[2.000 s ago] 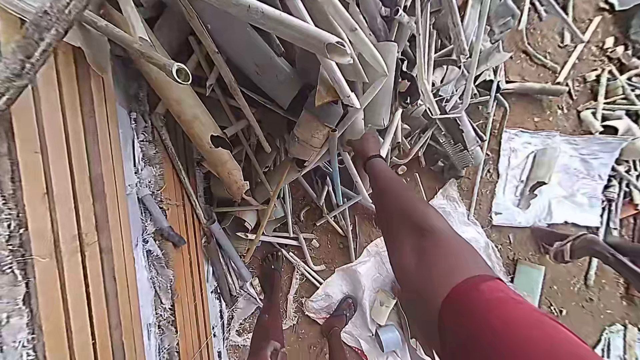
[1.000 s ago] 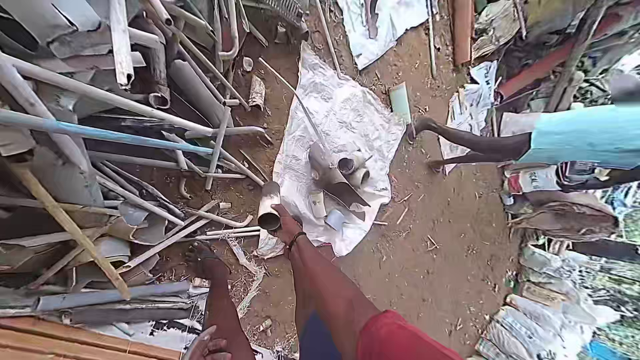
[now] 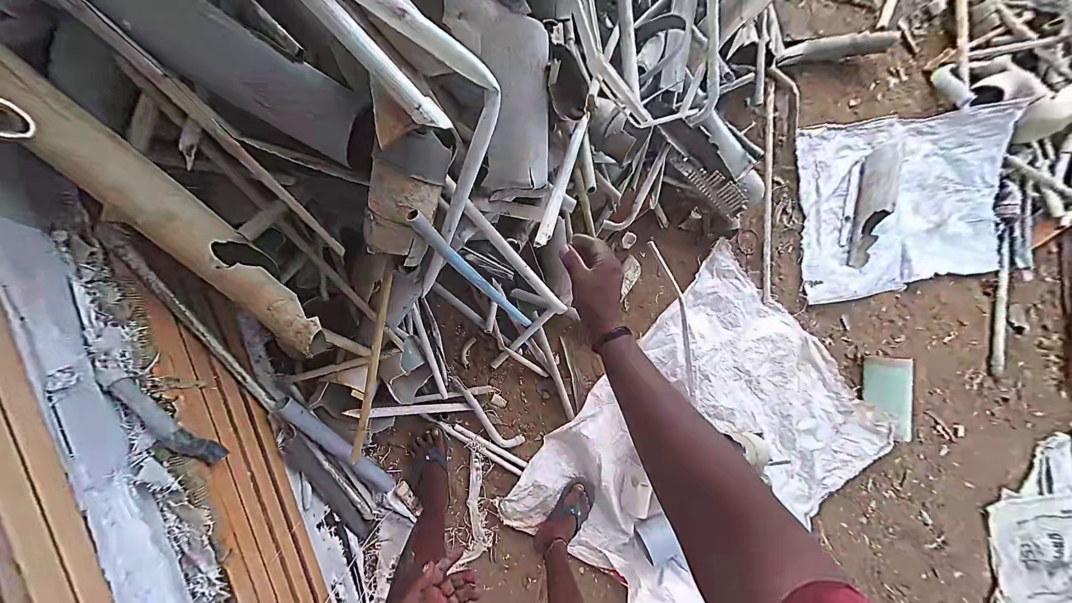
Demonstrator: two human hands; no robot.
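My right hand (image 3: pixel 593 272), with a dark band at its wrist, reaches to the edge of a heap of scrap plastic pipes. Its fingers are bent at a grey pipe piece (image 3: pixel 554 264); whether they grip it cannot be told. Left of it, a blue pipe (image 3: pixel 469 268) slants across a pale bent pipe (image 3: pixel 481 142). My left hand (image 3: pixel 442 584) shows at the bottom edge, palm up, fingers apart, holding nothing. Under my right forearm a white woven sheet (image 3: pixel 754 360) lies on the soil, bearing a short grey pipe piece (image 3: pixel 659 540) and others partly hidden by the arm.
A wide, broken tan pipe (image 3: pixel 159 197) crosses the left side above brown ribbed panels (image 3: pixel 201 419). At the right, another white sheet (image 3: pixel 938 201) holds a broken pipe piece, with a pale green flat piece (image 3: pixel 888 396) below it. Sandalled feet stand beside the heap.
My right hand was at a short wide pipe piece by the white sheet one second ago; now it is at the heap, without that piece. The view has swung back toward the heap.
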